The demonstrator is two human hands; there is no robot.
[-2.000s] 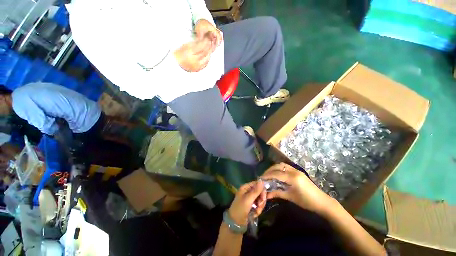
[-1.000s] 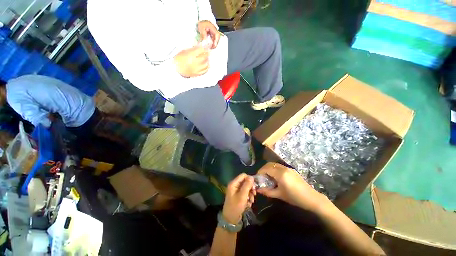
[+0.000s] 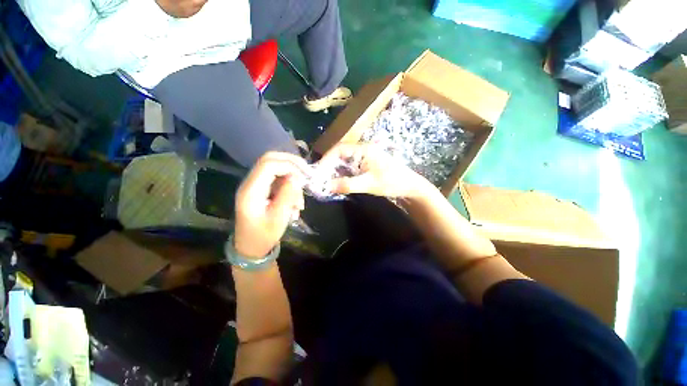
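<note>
My left hand [image 3: 264, 203], with a bracelet at the wrist, pinches one side of a clear, shiny plastic piece [image 3: 322, 181] in front of my lap. My right hand [image 3: 373, 173] grips its other side. The fingers cover part of the piece, and glare blurs its outline, so I cannot tell its exact shape. Another bit of clear plastic [image 3: 303, 226] hangs below my left hand. An open brown carton [image 3: 452, 102] heaped with clear glinting pieces [image 3: 422, 136] stands just beyond my right hand.
A second brown carton [image 3: 542, 219] stands right of my right forearm. A person in grey trousers [image 3: 218, 113] sits ahead on a red stool [image 3: 260, 66]. A pale plastic stool [image 3: 154, 192] stands at the left. White stacks [image 3: 618, 102] are at upper right.
The view has swung right and down, so the person, cartons and stools sit further left and higher. Both hands are higher in view, still holding clear plastic between them.
</note>
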